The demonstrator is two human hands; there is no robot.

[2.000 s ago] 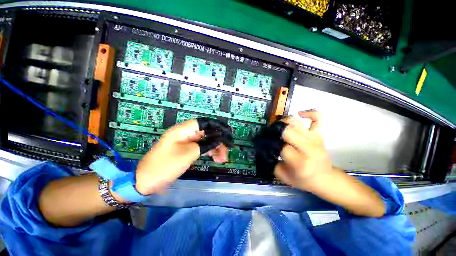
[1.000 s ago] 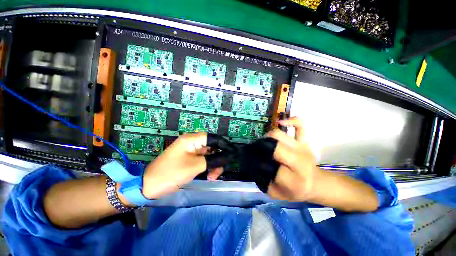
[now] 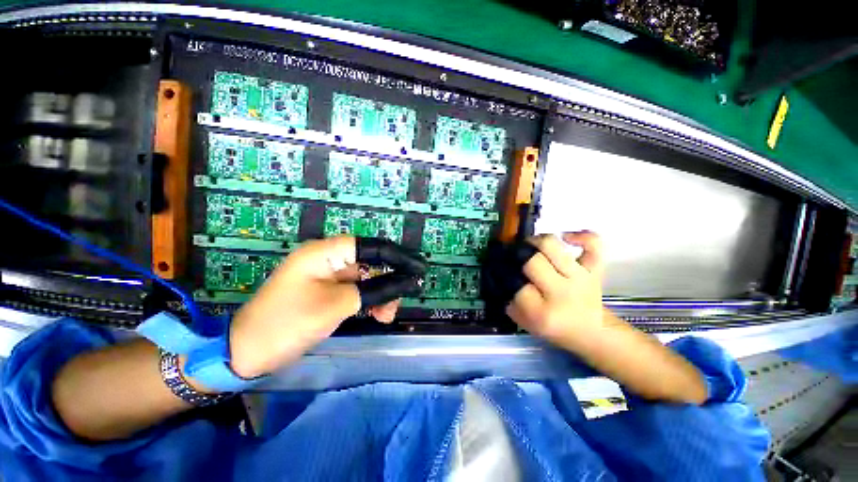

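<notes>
Green circuit boards point(image 3: 367, 177) lie in rows and three columns in the black solder pallet point(image 3: 315, 99), which has orange-brown end bars point(image 3: 170, 179). My left hand point(image 3: 320, 273), with black finger cots, is over the lower middle boards; its thumb and finger come close together at the lower right board. Whether a tiny component is between them cannot be told. My right hand point(image 3: 557, 287) is curled beside the pallet's lower right corner, its black-covered fingertips pointing left. What it holds, if anything, is hidden in the fingers.
The conveyor rail point(image 3: 659, 127) runs behind the pallet, with a bright metal plate point(image 3: 649, 226) at right. Dark metallic components point(image 3: 673, 26) and a yellow marker point(image 3: 778, 121) are on the green mat. A blue cord point(image 3: 94, 248) runs to my left wrist strap. Another pallet's edge shows at far right.
My hands were close together; now they are apart, with the left moved left and its cot-covered fingers more visible. The pallet appears slightly further left and up in view.
</notes>
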